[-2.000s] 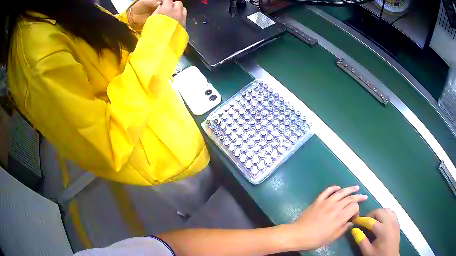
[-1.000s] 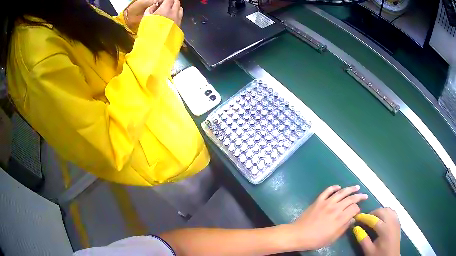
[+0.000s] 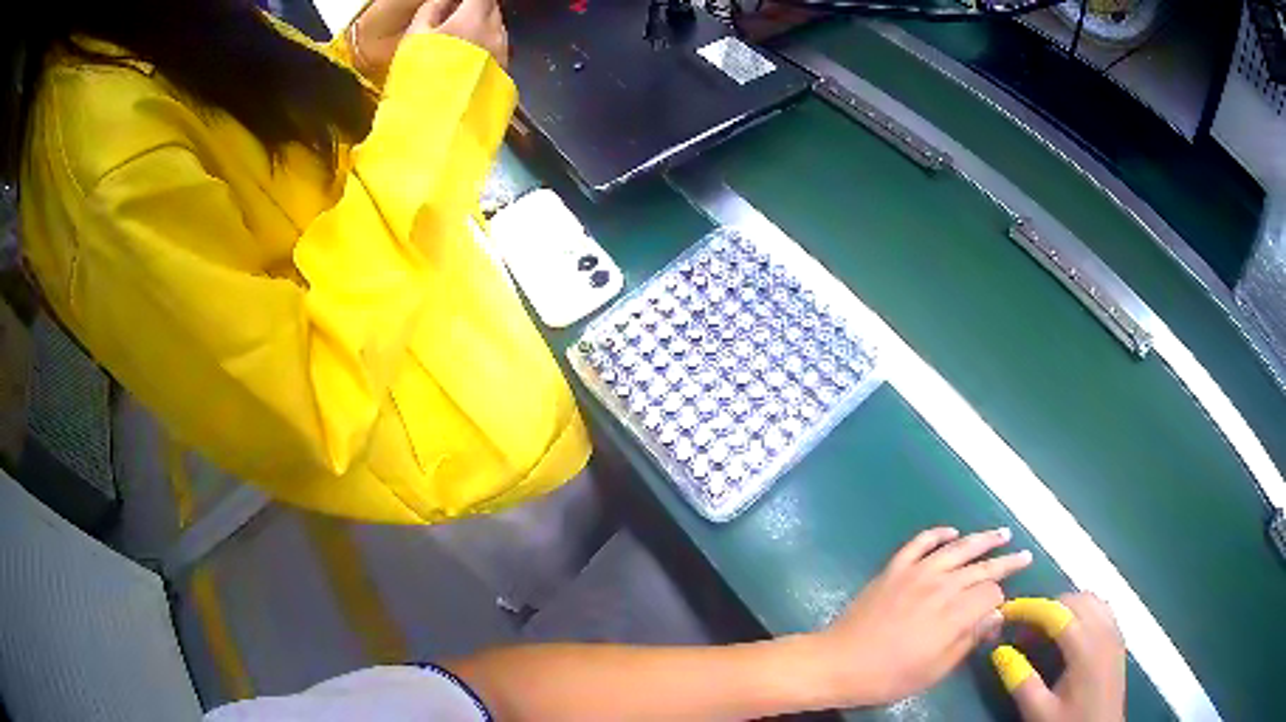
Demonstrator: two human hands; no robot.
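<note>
My left hand [image 3: 917, 621] rests palm down on the green bench at the lower right, fingers extended and slightly spread. My right hand [image 3: 1079, 663] is beside it, partly cut off by the bottom edge, with yellow finger cots on thumb and index finger. The right index fingertip is at my left hand's edge; whether something small is between them cannot be told. The clear blister tray [image 3: 726, 370] lies beyond my hands, holding a dense grid of small round silvery components.
A person in a yellow jacket [image 3: 282, 310] sits at the left. A white smartphone [image 3: 554, 258] lies left of the tray. A black board [image 3: 649, 85] is behind. Bar fixtures [image 3: 1082, 282] sit spaced along the line, another farther back [image 3: 882, 124]. Pale metal strip [image 3: 959, 423] crosses the bench.
The bars on the line have moved towards the lower right. My right index finger has bent slightly more. My left hand and the tray have hardly moved.
</note>
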